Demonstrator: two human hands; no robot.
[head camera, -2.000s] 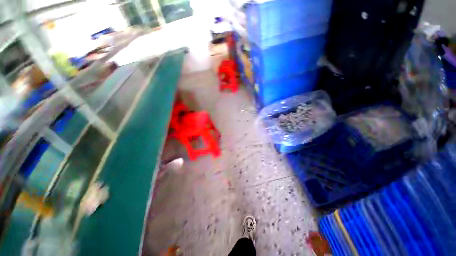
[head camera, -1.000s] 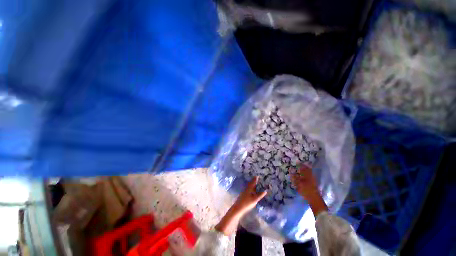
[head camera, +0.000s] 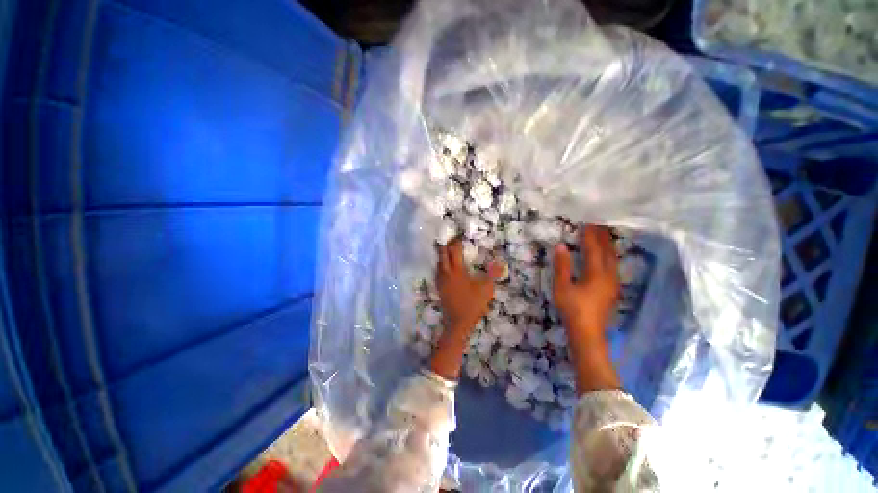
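Observation:
Many white-grey figurine pieces (head camera: 520, 332) with dark spots lie heaped inside a large clear plastic bag liner (head camera: 712, 183), which stands open and crinkled. My left hand (head camera: 466, 289) rests on the heap at its left side, thumb and fingers apart; its fingertips reach among the pieces. My right hand (head camera: 589, 289) lies on the heap to the right, palm down, thumb and fingers apart. No piece is clearly held in either hand, though the fingertips are partly hidden among the pieces.
Stacked blue crates (head camera: 202, 202) rise close on the left. A blue lattice crate (head camera: 813, 250) stands at the right, and another container of pale pieces (head camera: 799, 29) is at the top right. Part of a red stool (head camera: 270, 477) shows at the bottom left. A white perforated surface (head camera: 761, 448) lies bottom right.
I have come from beside the green bench to the bag and leaned closer over it. Both hands have moved farther forward onto the heap.

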